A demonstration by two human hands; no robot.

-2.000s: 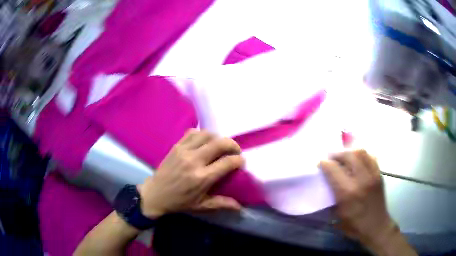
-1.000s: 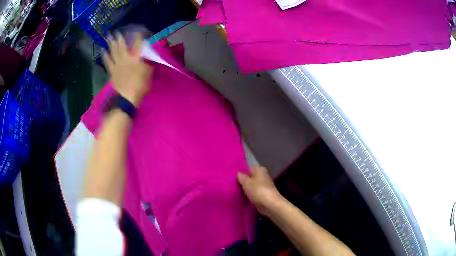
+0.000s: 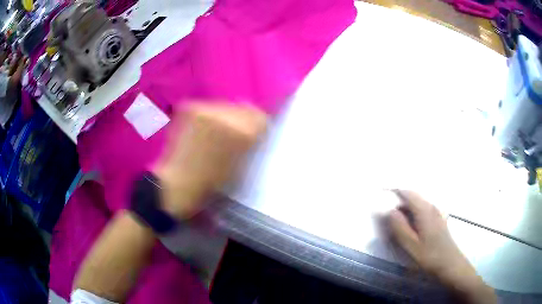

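Magenta cut panels (image 3: pixel 238 53) lie on the left part of the white sewing table (image 3: pixel 380 119). A small white paper label (image 3: pixel 146 115) rests on them. My left hand (image 3: pixel 214 142), strongly blurred, is at the panels' right edge; whether it grips any fabric cannot be told. My right hand (image 3: pixel 419 228) is over the table near its curved front edge, fingers bent; its fingertips are partly blurred, and a small dark line shows at them. I cannot tell whether it holds something.
The white sewing machine head (image 3: pixel 523 101) stands at the right edge. Another machine part (image 3: pixel 98 44) is at the upper left. More magenta fabric (image 3: pixel 80 231) hangs lower left, below the table edge. A blue crate (image 3: pixel 35 154) is at the far left. The curved table edge (image 3: pixel 309 249) crosses the front.
The view has swung from the lower side board back to the sewing table. Both hands have left the magenta piece they handled there and are now over the table.
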